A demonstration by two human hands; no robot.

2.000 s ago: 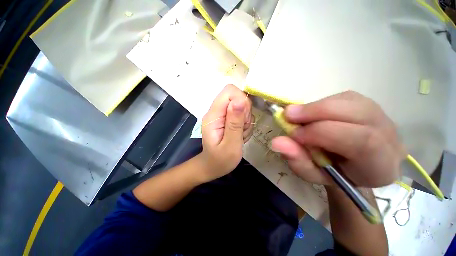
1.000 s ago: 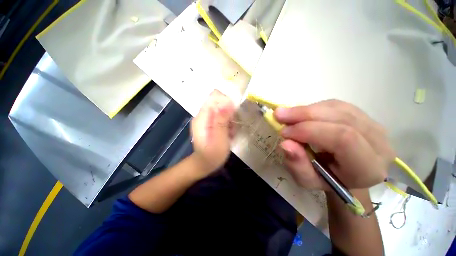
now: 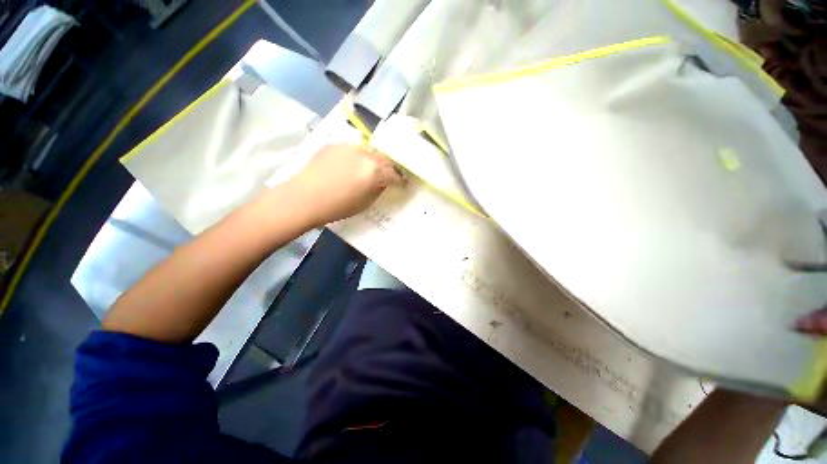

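Observation:
A large pale grey-beige panel (image 3: 626,199) with yellow edges lies over the right of the table (image 3: 490,281). My left hand (image 3: 363,179) is curled on the table beside smaller yellow-edged pieces (image 3: 408,149); whether it holds anything is hidden. My right hand (image 3: 813,321) is mostly hidden by the panel at the right rim. Its fingertips show on the panel's face and its wrist comes out below, so it grips the panel near a yellow corner. The pen-like tool is not visible.
Another yellow-edged panel (image 3: 213,149) lies on the shiny metal stand (image 3: 127,240) at left. Rolled grey sheets (image 3: 367,45) are at the top. Brown material (image 3: 789,54) is at the upper right. A thin cord (image 3: 791,446) shows at the lower right.
My left hand has moved up and left across the table. My right hand has moved right, and the pen is out of sight. The large panel has swung round and its lower edge shows. The view has shifted.

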